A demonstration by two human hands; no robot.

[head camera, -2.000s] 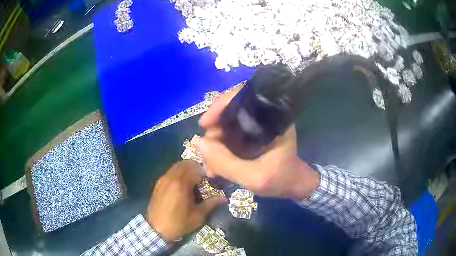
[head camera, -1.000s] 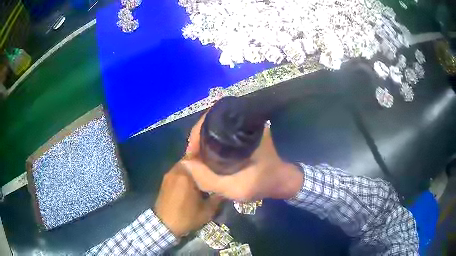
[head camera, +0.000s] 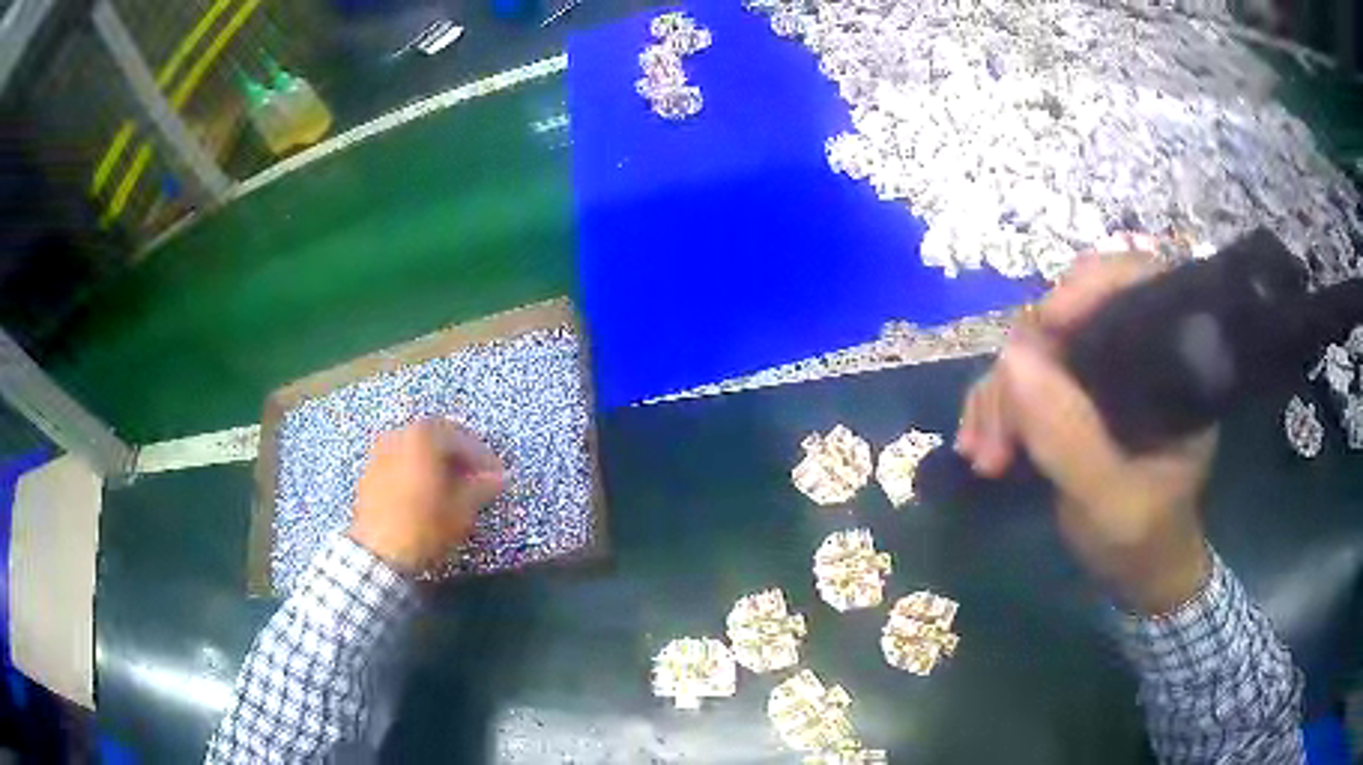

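My right hand (head camera: 1114,426) is shut around the thick black electric screwdriver (head camera: 1188,344), tilted, at the right. My left hand (head camera: 422,493) is over the screw tray (head camera: 588,448), fingertips bent down at the mass of tiny silver-blue screws (head camera: 337,434). Whether the fingers hold a screw cannot be seen. Several white and brass socket inserts (head camera: 852,570) lie loose on the dark green bench between my hands. None of them is touched by a hand.
A large white pile of inserts (head camera: 1076,135) lies at the far right. A blue sheet (head camera: 733,239) with a few inserts is left of it. The green conveyor belt (head camera: 374,224) is at the far left, with a bottle (head camera: 287,117) beyond. Tan cardboard (head camera: 57,575) is at the left edge.
My left hand has left the inserts and moved onto the screw tray. My right hand has moved right with the screwdriver, uncovering the inserts. The view has shifted left.
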